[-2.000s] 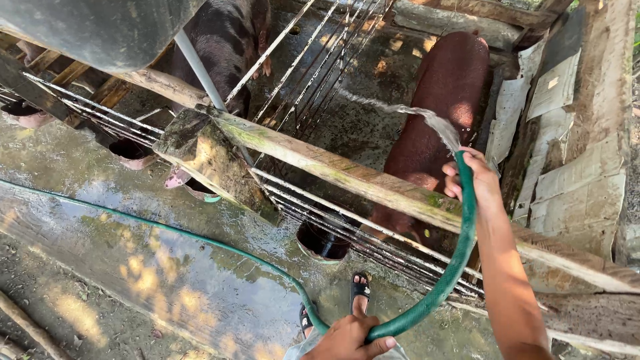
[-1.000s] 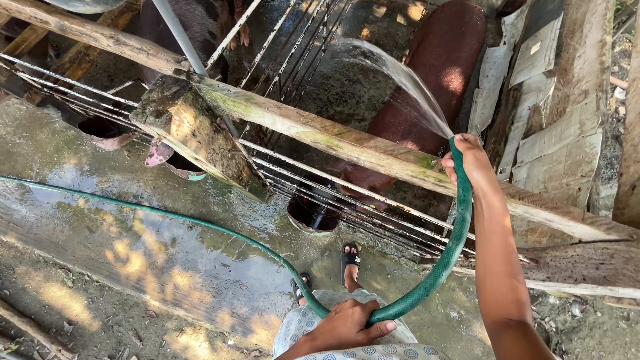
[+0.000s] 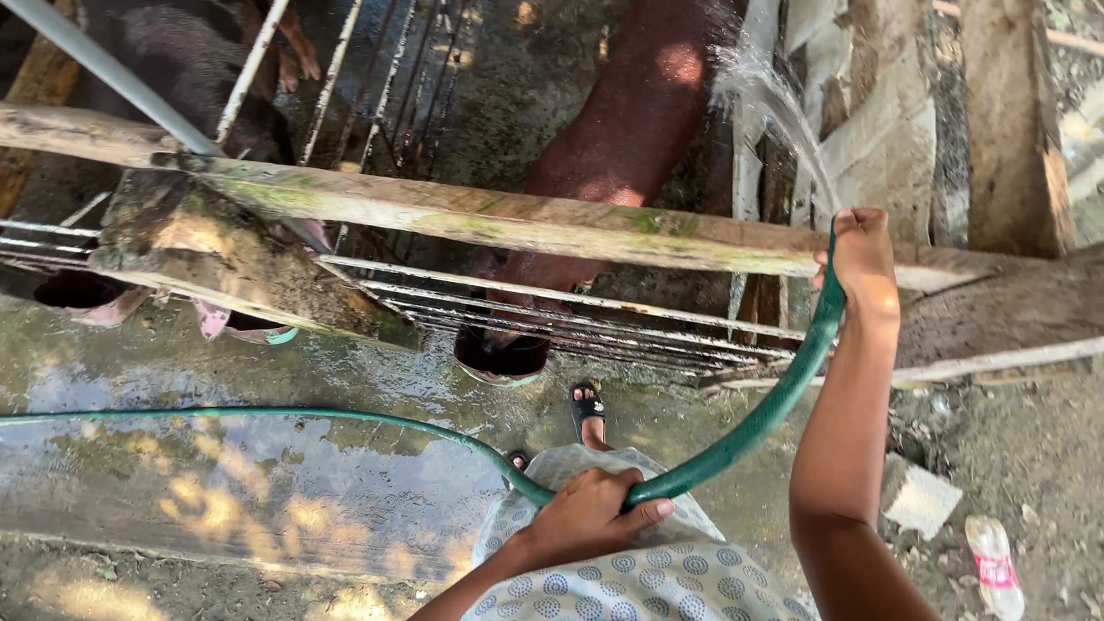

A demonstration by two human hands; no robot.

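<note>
A green garden hose (image 3: 750,431) curves across my lap. My right hand (image 3: 862,254) grips its end above the wooden rail (image 3: 517,226) of the pen, and water sprays from it up and to the left. Lower down, my left hand (image 3: 599,509) is closed around the hose in front of my patterned clothing. A reddish-brown pig (image 3: 617,129) stands behind the rail, its snout in a round feeding bowl (image 3: 502,355) below the metal bars. The spray lands by the pig's right side, near the side boards.
A dark pig (image 3: 190,60) is in the neighbouring pen, past metal bars. More bowls (image 3: 90,302) sit along the front. Wet concrete (image 3: 345,483) lies under my sandalled feet. A concrete block (image 3: 921,496) and a plastic bottle (image 3: 994,565) lie at the right.
The water stream, earlier over the pig's back and to its left, now falls by its right side. The pig's head has come down to the bowl. The view has shifted right.
</note>
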